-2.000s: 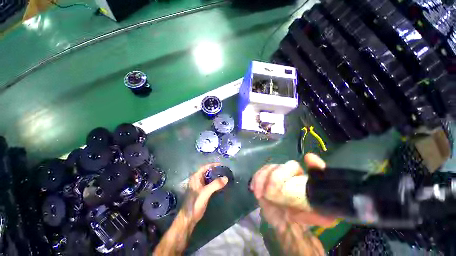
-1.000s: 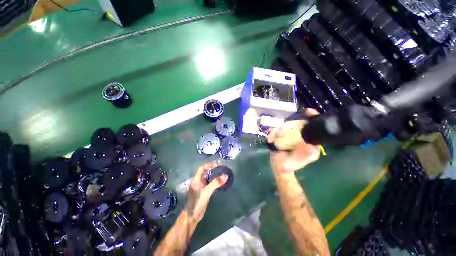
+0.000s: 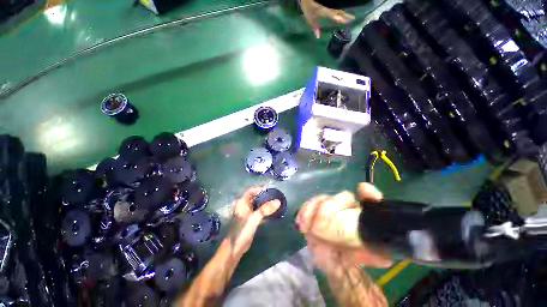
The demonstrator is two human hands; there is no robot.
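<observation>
My left hand (image 3: 251, 211) holds a round black housing assembly (image 3: 271, 202), thumb across its flat top. My right hand (image 3: 336, 225) grips a thick black electric screwdriver (image 3: 420, 231), which lies roughly level and points left; its tip is hidden by the hand. The hand is just right of the housing. The white screw feeder (image 3: 342, 114) with blue side stands beyond, metal bits in its open top. Three greyish round end covers (image 3: 260, 160) lie left of the feeder, with a ring-topped housing standing behind them (image 3: 265, 118).
Black discs and housings (image 3: 150, 192) are heaped at left. Yellow-handled cutters (image 3: 385, 164) lie right of the feeder. Black trays (image 3: 432, 90) are stacked at upper right. One housing (image 3: 116, 105) stands on the green belt. Another person's hand (image 3: 324, 15) is near a black unit (image 3: 339, 43).
My right hand and the screwdriver have moved from the feeder back toward the held housing. The housing on the belt is farther left. Another person's hand and a black unit now show at the top.
</observation>
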